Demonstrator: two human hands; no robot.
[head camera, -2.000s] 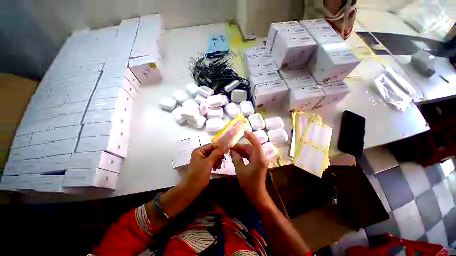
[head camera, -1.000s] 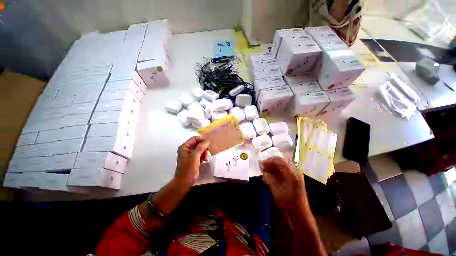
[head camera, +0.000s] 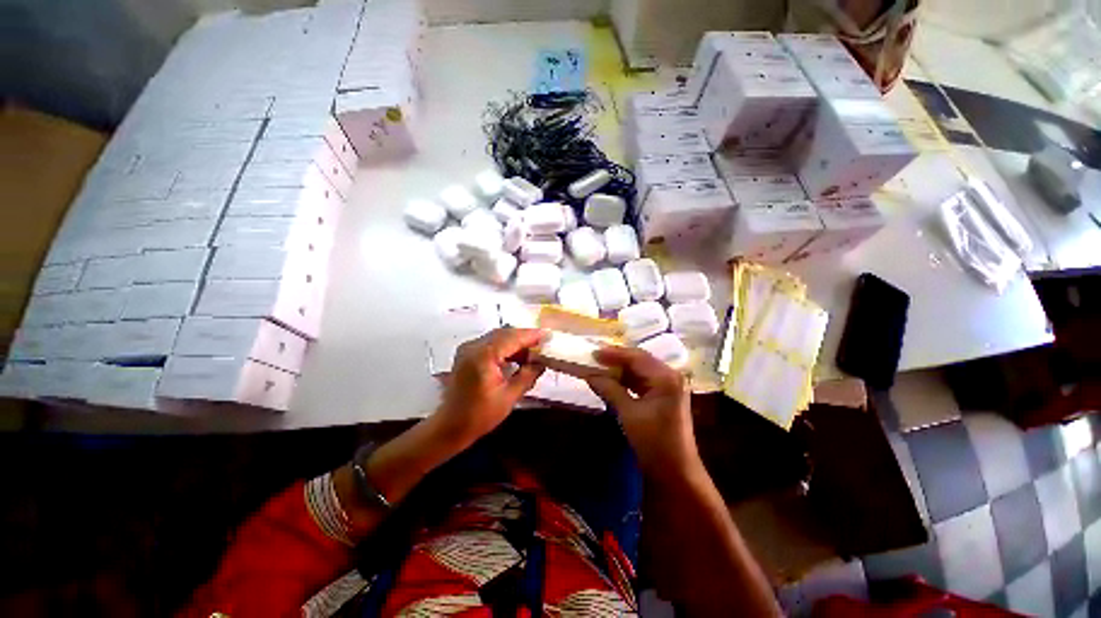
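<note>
My left hand (head camera: 489, 380) and my right hand (head camera: 648, 392) both grip a small yellow-edged label sheet (head camera: 577, 344) near the table's front edge, one at each end. Whether a piece is peeled from it cannot be told. A white retail box (head camera: 461, 336) lies just left of and behind my left hand. Another white box (head camera: 568, 389) shows partly beneath the sheet, mostly hidden by my hands. White earbud charging cases (head camera: 537, 280) lie in a loose pile behind the sheet, some close to my right hand.
Packed white boxes (head camera: 157, 254) fill the left. Black cables (head camera: 549, 145) and a blue card (head camera: 561, 70) lie behind the cases. Stacked boxes (head camera: 755, 97), label sheets (head camera: 779, 344), a phone (head camera: 873, 331) and white plastic (head camera: 984, 235) are right. An open carton (head camera: 845, 483) is below the edge.
A second ago only my left hand held the sheet, upright, and my right hand was apart at right. Now the sheet is lower and tilted flat, with my right hand on its other end.
</note>
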